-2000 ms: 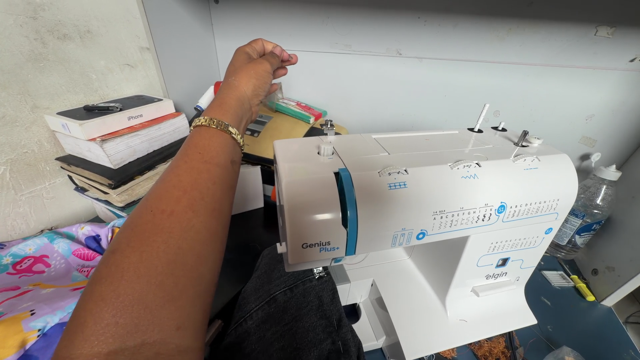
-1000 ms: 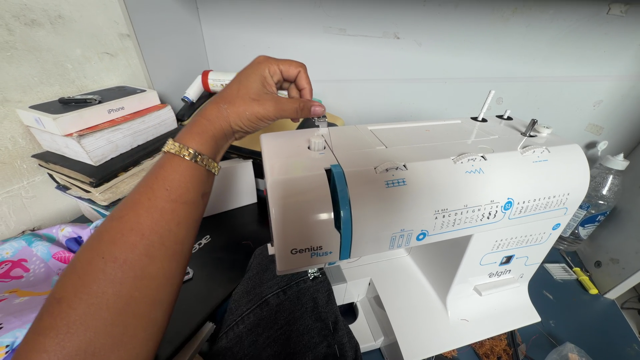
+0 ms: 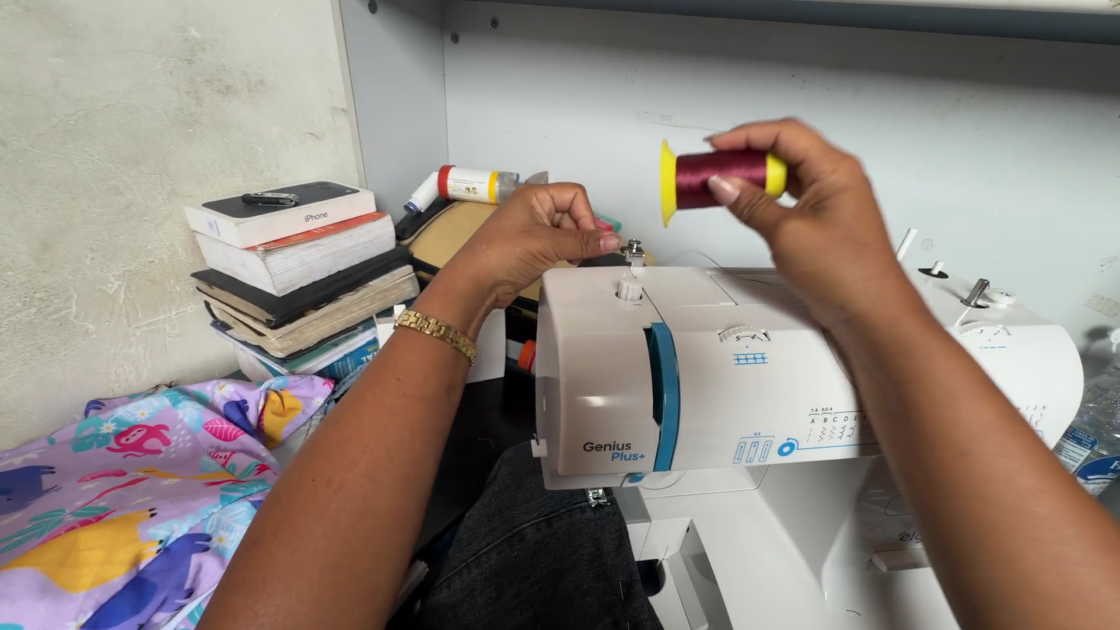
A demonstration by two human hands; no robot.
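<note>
A white Elgin sewing machine (image 3: 604, 376) with a blue-edged slot stands at the centre right. My right hand (image 3: 801, 201) holds a spool of dark red thread (image 3: 719, 179) with yellow ends, raised above the machine. Thumb and forefinger of my left hand (image 3: 560, 229) are pinched together just left of the metal thread guide (image 3: 633, 252) on the machine's top; whether thread lies between them is too fine to tell. A thin strand arcs over the top behind. Dark denim fabric (image 3: 542, 542) lies below the machine's left end, by the presser foot (image 3: 597, 497).
On the left, books (image 3: 302, 249) are stacked with a phone box (image 3: 280, 214) on top. Patterned cloth (image 3: 131, 499) lies in front of them. A white tube with a red band (image 3: 468, 184) rests behind my left hand. A plastic bottle (image 3: 1098, 437) stands at the far right.
My right hand has come into view with the thread spool. My left hand, raised over the machine's left end earlier, is now lower, beside the thread guide.
</note>
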